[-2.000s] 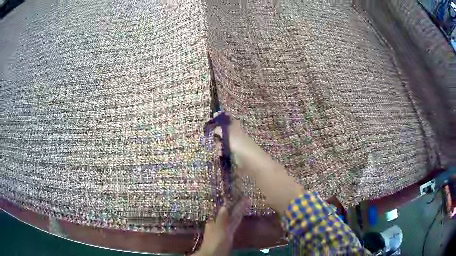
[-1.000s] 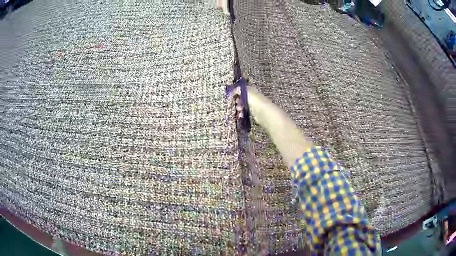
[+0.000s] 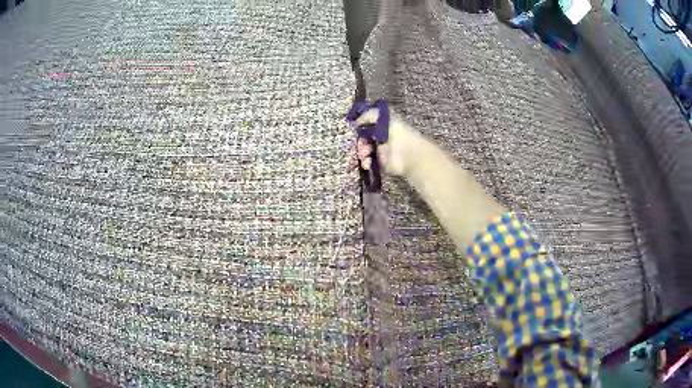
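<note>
Beige-grey tweed-like fabric point(image 3: 205, 212) with colour flecks covers most of the table. My right hand point(image 3: 379, 144), bare below a blue and yellow checked sleeve, is shut on the dark purple handles of tailor's shears point(image 3: 370, 121), above centre of the view. The blades lie along a dark gap between the two parts of the cloth; their tips cannot be made out. A cut line runs from the hand down towards the near edge. The right part of the fabric point(image 3: 448, 288) lies beside it. My left hand is not in view.
The table's reddish-brown edge point(image 3: 30, 341) shows at lower left, above green floor. A raised fold or bunched strip of cloth point(image 3: 645, 114) runs down the right side. Dark and bluish objects with a white piece point(image 3: 575, 9) lie at upper right. Equipment and cables stand at the right rim.
My right hand and the shears have moved away from me along the cloth, and the cut line behind them is longer. My left hand, near the front edge two seconds ago, has left the view.
</note>
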